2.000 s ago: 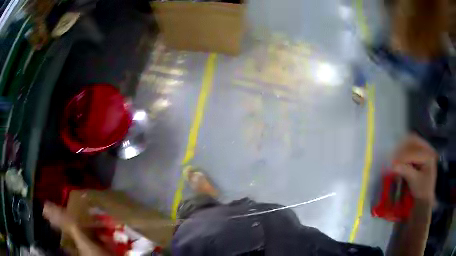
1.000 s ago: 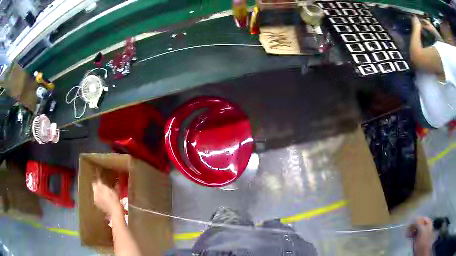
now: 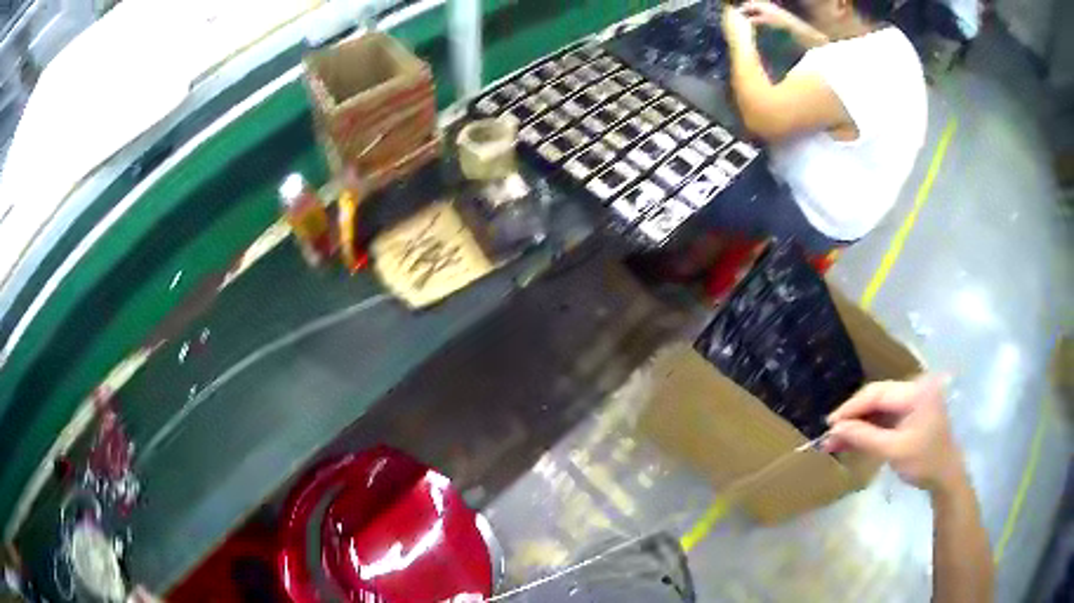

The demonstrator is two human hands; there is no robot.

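A thin pale cord runs from my right hand down and to the left, past the red stool, to the bottom edge. My right hand is in front of the open carton with the black liner and pinches the cord's end between thumb and fingers. Only a blurred bit of skin at the bottom left edge may be my left hand; what it holds cannot be seen. Another thin pale line lies curved along the dark green bench.
A glossy red round stool is at the bottom. An open carton holds a black liner. The bench bears a component tray grid, a cardboard box, a cardboard piece and a tape roll. A person sits beyond.
The view has swung right along the bench. My right hand has come up in front of the carton with the cord. My left hand has left the other carton and is nearly out of view.
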